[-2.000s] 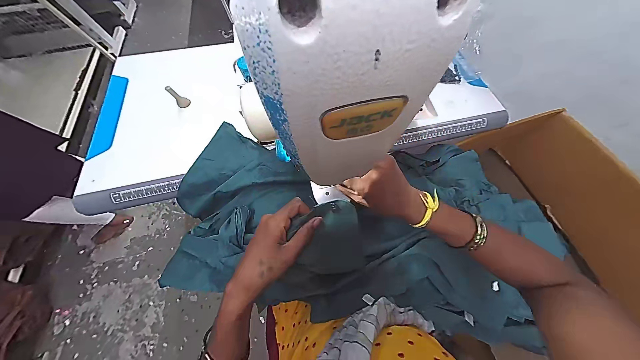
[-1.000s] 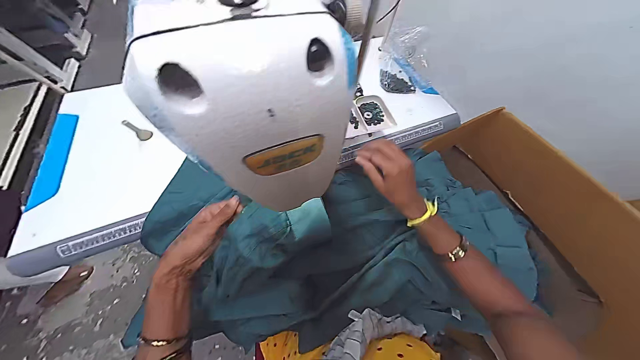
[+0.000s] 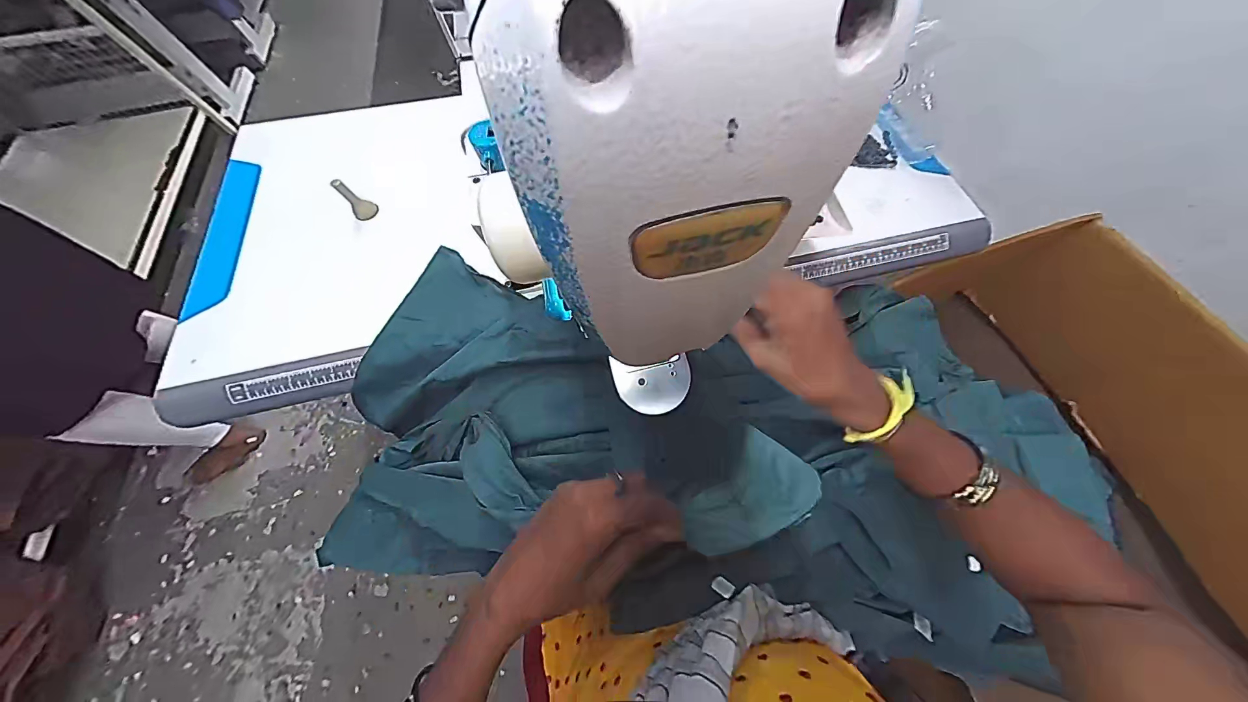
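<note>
A white Jack sewing machine head (image 3: 682,146) fills the upper middle, with a round metal part (image 3: 651,385) showing below it. Dark green cloth (image 3: 458,361) is bunched beneath and hangs over the table's front edge. My left hand (image 3: 595,536) grips a part of this cloth below the machine, its fingers bent and blurred. To the right of the machine head, my right hand (image 3: 804,341) is raised close to its lower side with the fingers bent together. Blur and the machine hide the fingertips, so whether it holds anything small cannot be told.
The white table (image 3: 312,263) has a ruler strip (image 3: 292,380) along its front edge. A small spoon-shaped tool (image 3: 354,200) lies at its left. At right stands a cardboard box (image 3: 1102,351). A plastic bag (image 3: 882,146) sits behind the machine. Another person's foot (image 3: 226,453) shows at left.
The view has shifted. My left hand has moved from the cloth's left side to below the machine. My right hand is now closer to the machine head than one second ago.
</note>
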